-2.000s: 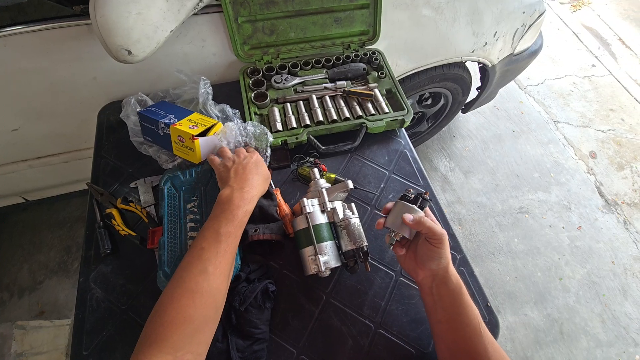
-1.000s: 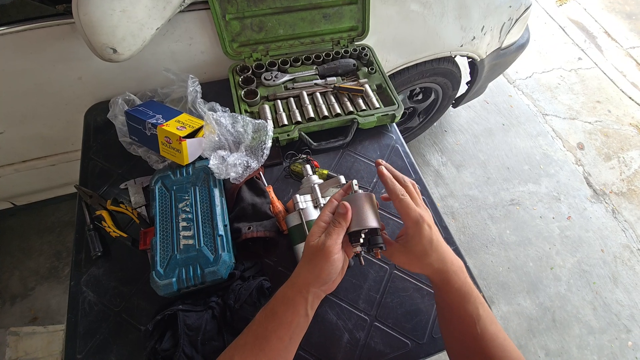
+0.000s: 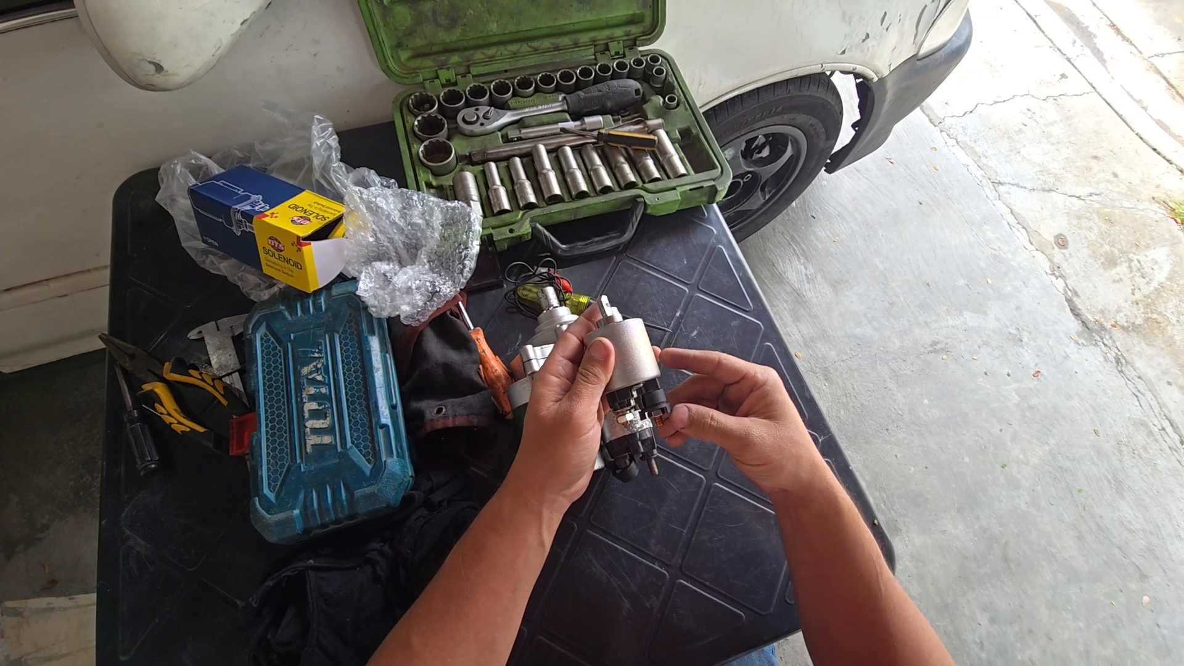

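Observation:
My left hand (image 3: 566, 407) holds a starter solenoid (image 3: 623, 355), thumb on its silver metal can. The solenoid is upright, its plunger end up and its black terminal end down. My right hand (image 3: 740, 416) is at its right side, thumb and fingertips at the black terminal part; whether they grip it I cannot tell. Behind my left hand a starter motor (image 3: 553, 326) lies on the black plastic table (image 3: 638, 555), mostly hidden. An orange-handled screwdriver (image 3: 492, 372) is to its left. A blue and yellow solenoid box (image 3: 268, 227) rests in bubble wrap (image 3: 416, 242).
A green socket set case (image 3: 532, 222) lies open at the back, by a white car (image 3: 305, 55). On the left are a Total blue case (image 3: 328, 416), pliers (image 3: 176, 398), a caliper (image 3: 220, 347) and a black-handled screwdriver (image 3: 141, 439). Dark cloth (image 3: 342, 592) lies at the near edge.
My left hand has come from beside the box to the solenoid, which my right hand held alone two seconds ago. The right fingers, spread wide a second ago, have moved in to the terminal end.

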